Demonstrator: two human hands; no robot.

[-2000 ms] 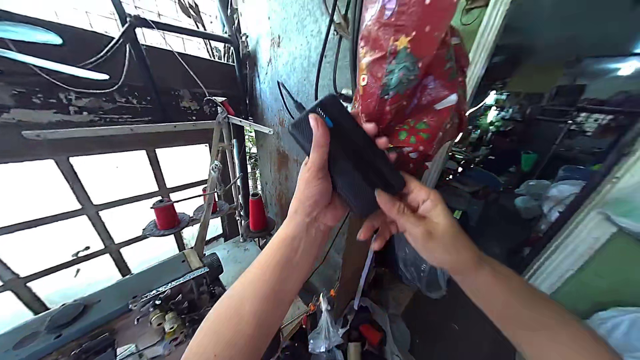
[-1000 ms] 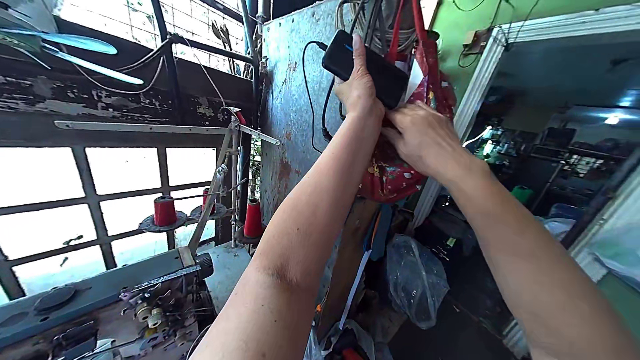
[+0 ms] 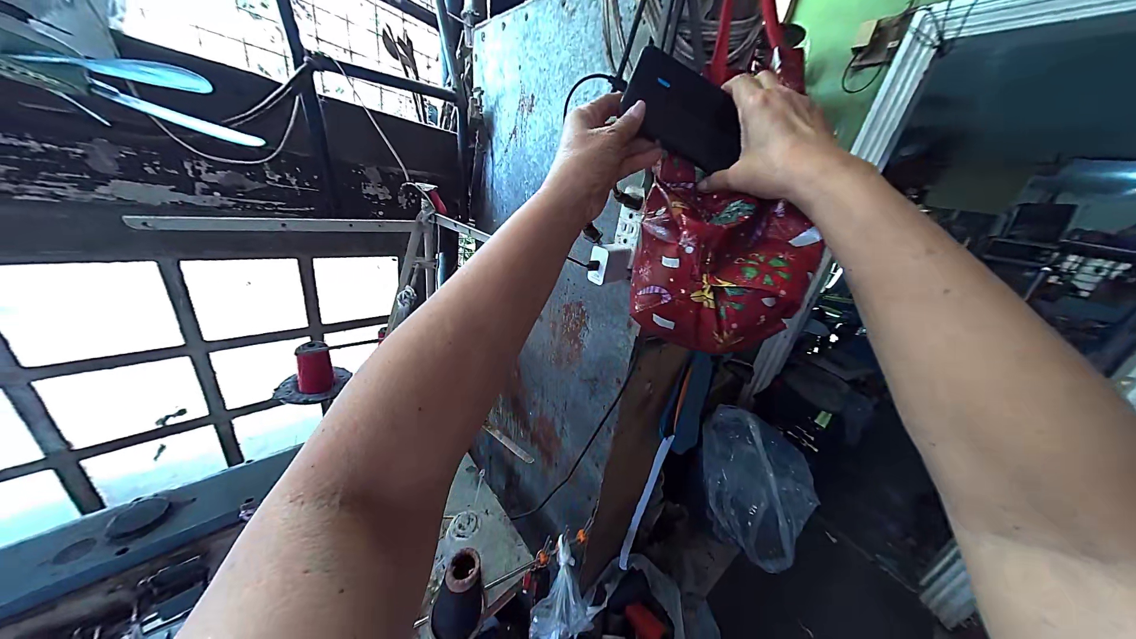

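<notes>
A flat black electronic device (image 3: 682, 111) with a small blue mark is held up between both hands. My left hand (image 3: 605, 149) grips its left end, thumb on the face, beside a black cable that runs to that end. The right end is held by my right hand (image 3: 770, 133), whose fingers lie on its upper and lower edges. Just below hangs a red bag (image 3: 723, 275) with a printed festive pattern. A white charger plug (image 3: 609, 264) sits in a white power strip (image 3: 629, 224) left of the bag.
A worn metal panel (image 3: 541, 328) stands behind the hands. At left are a thread stand with a red thread cone (image 3: 314, 367), a barred window and a sewing machine (image 3: 133, 524). Fan blades (image 3: 160, 75) show at upper left. A clear plastic bag (image 3: 760, 488) hangs below, near a doorway.
The right hand, lower on the device or beneath it before, now holds its right end. More of the red bag and the white plug show below the hands.
</notes>
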